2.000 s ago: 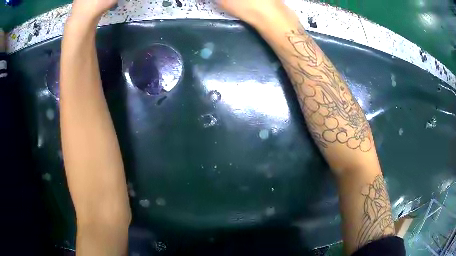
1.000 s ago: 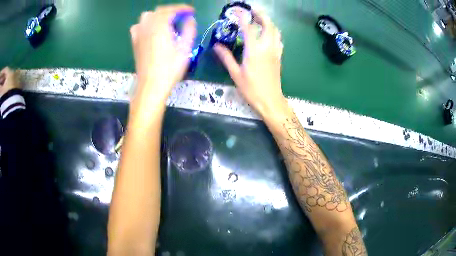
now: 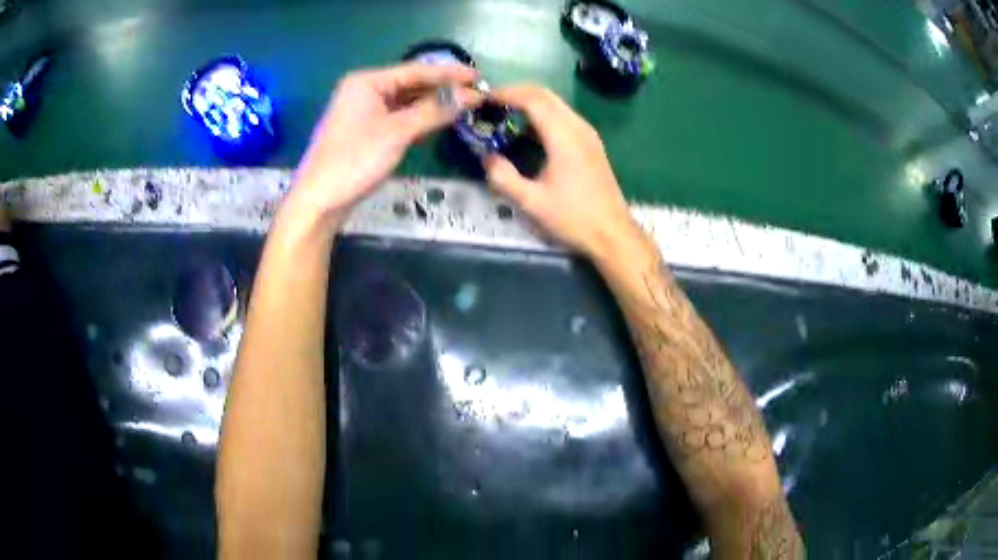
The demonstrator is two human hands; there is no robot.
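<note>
A black unit with a blue circuit board [image 3: 485, 129] is at the upper middle over the green belt. My right hand [image 3: 558, 164] grips its housing between thumb and fingers. My left hand [image 3: 372, 137] is at the unit's upper left, thumb and index finger together near its top edge; whether it pinches a wire or small part is too blurred to tell. A pale-faced cover half [image 3: 440, 53] shows just behind my left fingers, partly hidden. A lit unit [image 3: 228, 101] glows bright blue on the belt to the left.
Another black and blue unit [image 3: 624, 46] lies on the belt behind my right hand. More units are at the far left [image 3: 15, 101] and far right [image 3: 951, 199]. The speckled white edge strip [image 3: 755, 249] crosses before the dark bench cover [image 3: 525, 481]. A dark sleeve is at left.
Since one second ago, my left hand has come closer to my right hand at the unit. A lit blue unit now lies on the belt at left. The unit behind my right hand has shifted left and up.
</note>
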